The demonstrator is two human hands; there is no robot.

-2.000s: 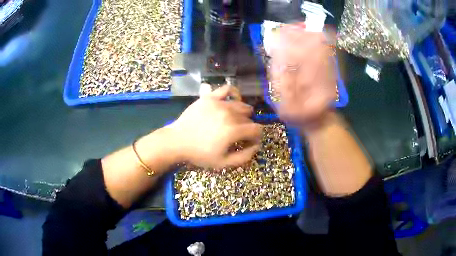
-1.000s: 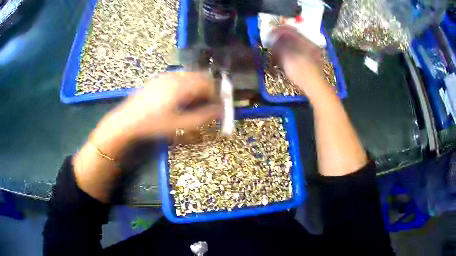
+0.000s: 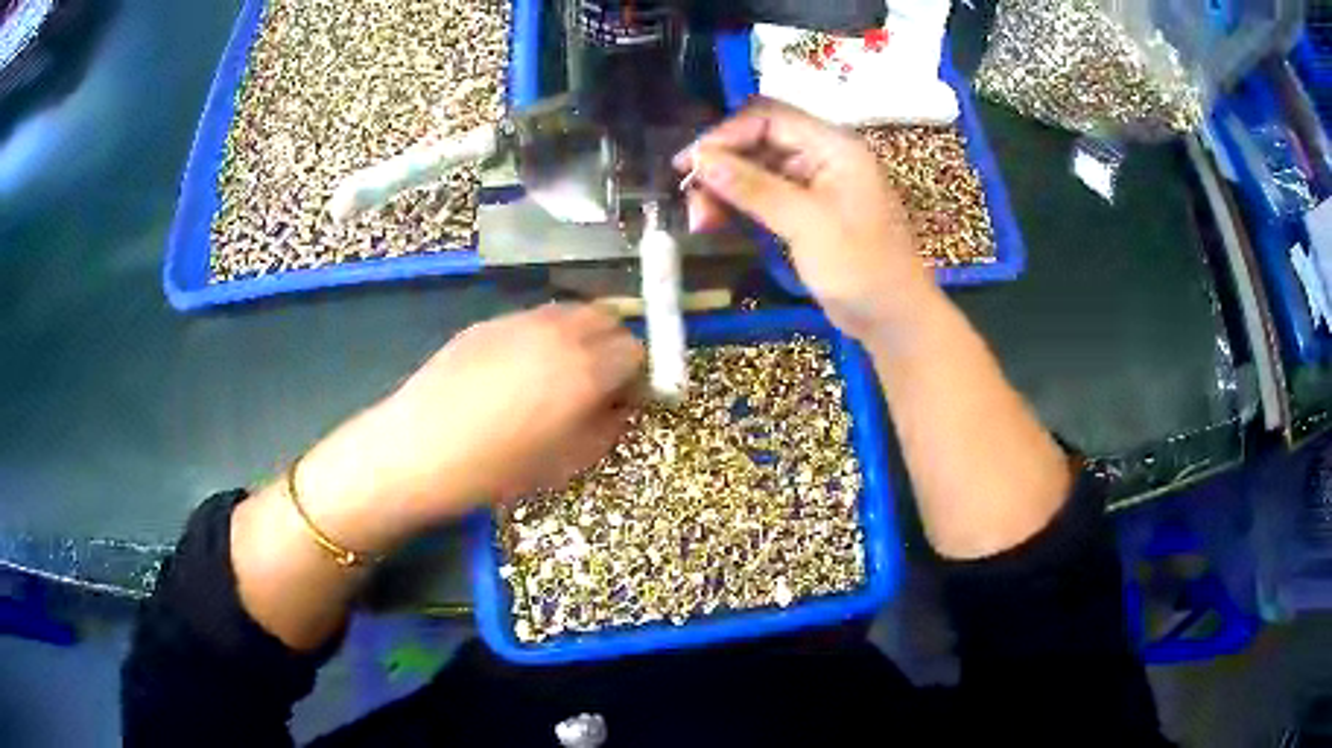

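The dark upright press point(image 3: 625, 88) stands at top centre on a grey metal base point(image 3: 533, 234). A white front handle point(image 3: 663, 314) points from it over the blue front tray point(image 3: 687, 631), which holds a heap of small gold and silver metal fittings point(image 3: 701, 512). My left hand point(image 3: 533, 387) is over the tray's upper left, beside the handle, fingers curled down; its fingertips are hidden. My right hand point(image 3: 811, 197) is at the right side of the press, thumb and index finger pinched on a tiny metal piece point(image 3: 691, 171).
A whitish side lever point(image 3: 416, 171) slants over the left rear tray point(image 3: 351, 281) of small pieces. The right rear tray point(image 3: 986, 272) holds coppery pieces under a white packet with red marks point(image 3: 862, 73). A clear bag of parts point(image 3: 1088, 73) and a white tag point(image 3: 1093, 171) are at upper right.
My right hand has moved left from the right rear tray to the press. My left hand has moved down to the front tray's upper left. The side lever is now uncovered over the left tray.
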